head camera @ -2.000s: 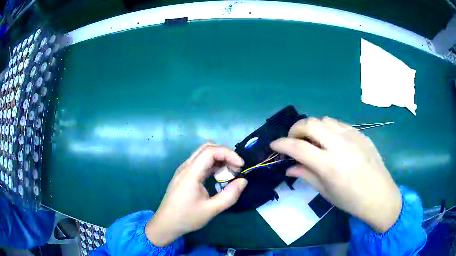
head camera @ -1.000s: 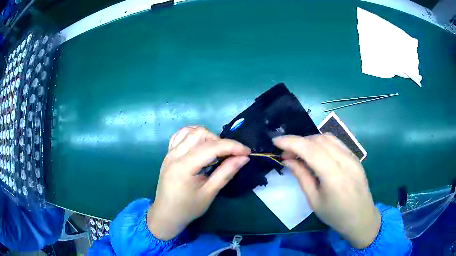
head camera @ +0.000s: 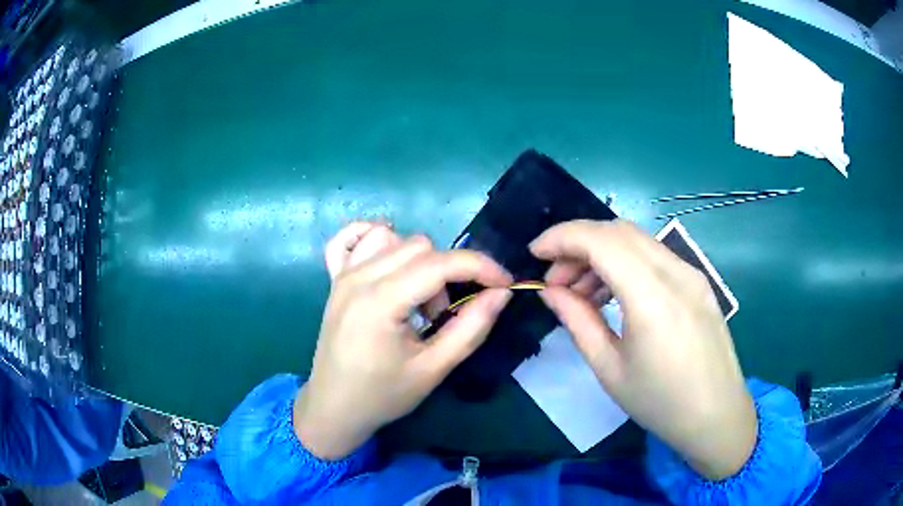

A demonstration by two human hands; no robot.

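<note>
My left hand [head camera: 396, 331] pinches thin yellow wires [head camera: 527, 286] between thumb and forefinger. My right hand [head camera: 644, 331] pinches the same wires a short way to the right. The wires run taut between the fingertips, above a black optical module [head camera: 540, 203] lying tilted on the green mat. A small white part [head camera: 420, 320] shows behind the left fingers at the wires' left end. The hands hide much of the module and the right end of the wires.
A white liner sheet [head camera: 574, 395] lies under the module's lower right, and its pad-covered part [head camera: 698, 267] shows beyond my right hand. Tweezers [head camera: 728, 201] lie at right. Torn white paper [head camera: 787, 99] is at upper right. A tray of round white parts [head camera: 45, 198] stands at left.
The right hand has come from over the module's right side to pinch the wires near the left hand. The two pinches are now closer together. The view has shifted, uncovering the tweezers and pad-covered sheet.
</note>
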